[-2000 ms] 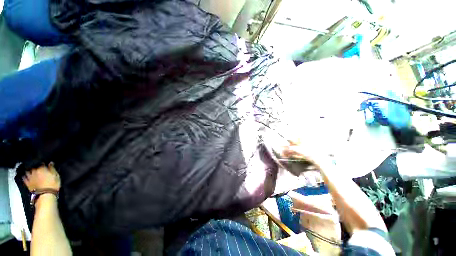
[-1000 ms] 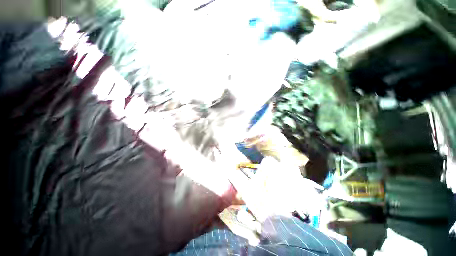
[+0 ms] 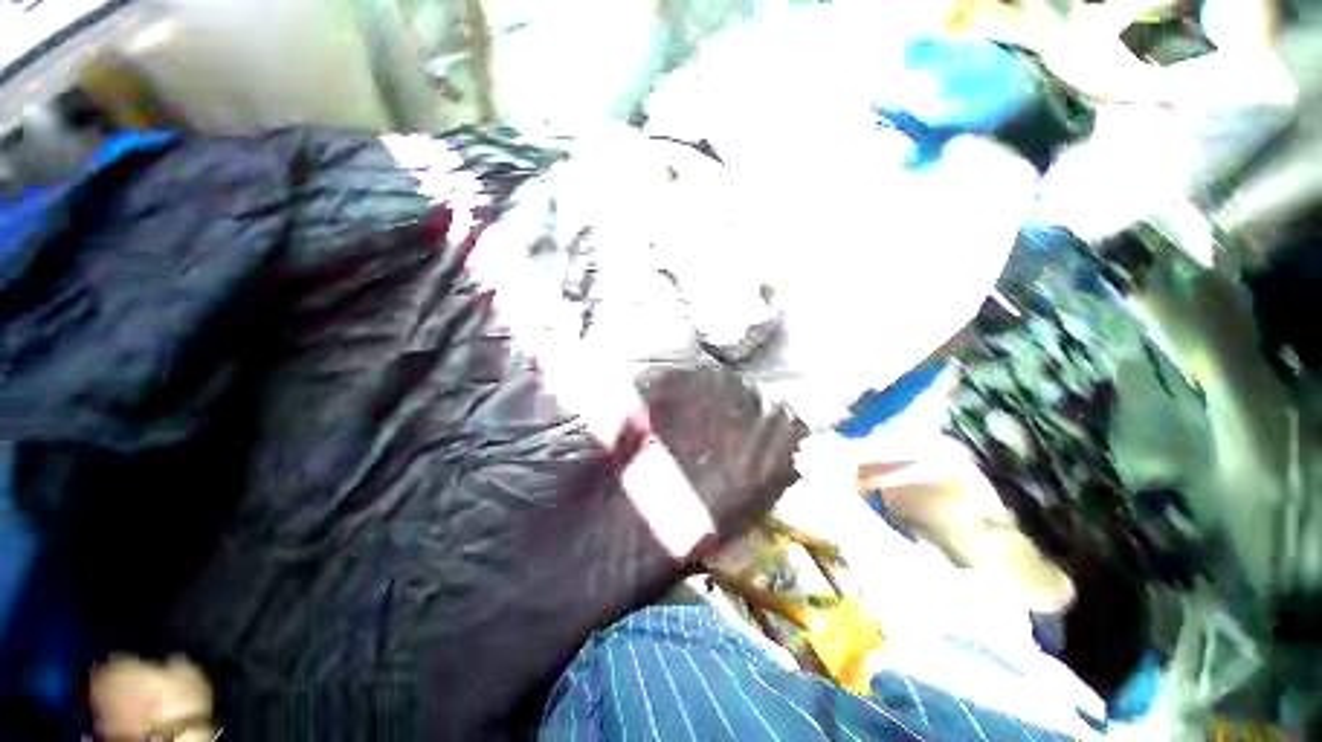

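A large dark, wrinkled garment [image 3: 421, 536] fills the left and middle of the view. A bright pinkish-white strip [image 3: 667, 500] runs along its right part, with a smaller dark part of cloth beyond it. My left hand [image 3: 152, 699] is at the bottom left against the dark cloth, cut off by the lower edge; its grip is unclear. A washed-out pale band at the lower right, from the cloth's right corner downward, may be my right arm; no fingers can be made out. No iron is visible.
An overexposed white surface [image 3: 855, 247] lies right of the garment, with a bright blue object [image 3: 964, 87] at its far side. Blue padded shapes show at the left edge. Mottled grey-green clutter [image 3: 1058, 377] is at the right. My striped clothing [image 3: 682, 674] is at the bottom.
The view swung right and partly back. The garment's left part and my left hand, out of view one second ago, show again. The cloth's right edge now lies in a dark flap beyond the pale strip.
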